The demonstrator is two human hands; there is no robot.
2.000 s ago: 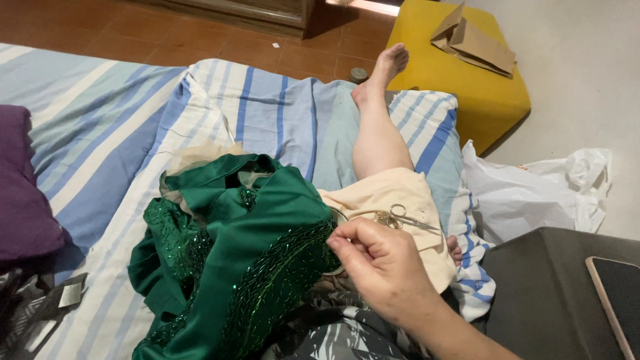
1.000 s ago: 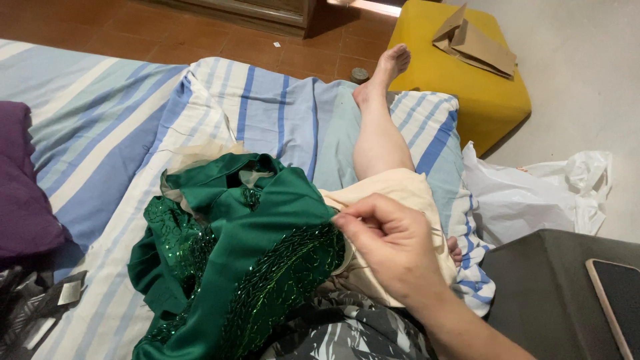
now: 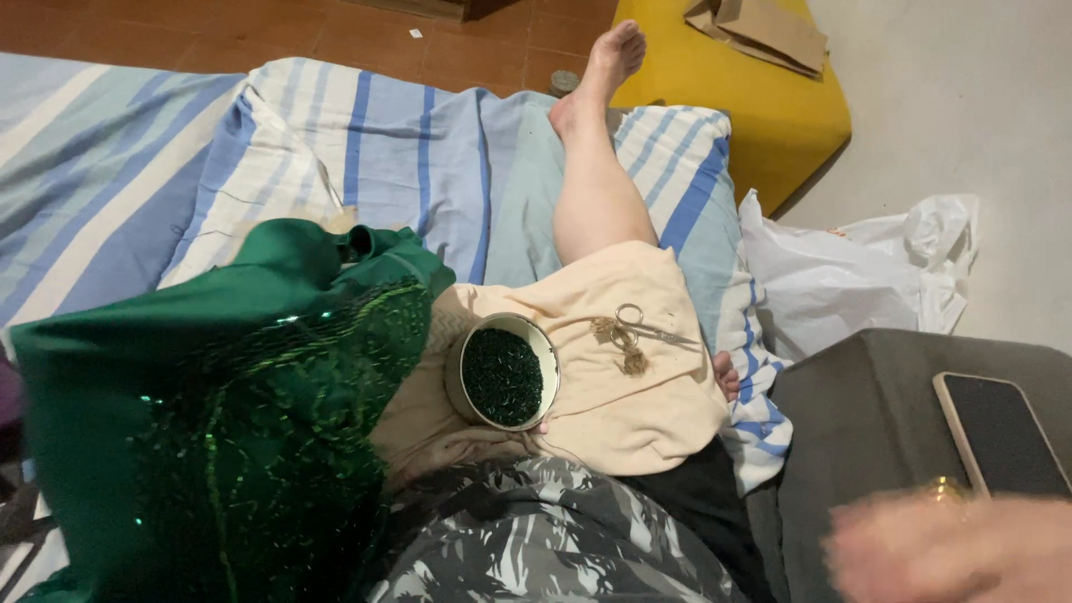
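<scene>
Green satin fabric with sequins and beads [image 3: 293, 402] lies on the left of my lap, raised and spread; my left hand is not in sight. A round tub [image 3: 553, 368] of dark green bugle beads [image 3: 502, 377] rests on a cream cloth [image 3: 586, 419]. Small scissors [image 3: 662, 335] with twine-like tufts tied to them lie on that cloth, right of the tub. My right hand [image 3: 946, 544], blurred, is over the grey padded surface at the lower right, near a phone [image 3: 997, 435]. Something gold-coloured shows at its upper edge; its fingers are not clear.
My bare leg [image 3: 595, 184] stretches across the striped bedsheet [image 3: 385, 167]. A white plastic bag [image 3: 846, 268] lies to the right, beside the grey padded furniture [image 3: 846, 419]. Beyond stands a yellow ottoman [image 3: 754, 117] with a brown paper bag [image 3: 770, 33] on it.
My right hand has left the edge of the green fabric and moved to the lower right. The fabric has shifted left, and the tub of beads now shows. The scissors, hidden a second ago, are visible again.
</scene>
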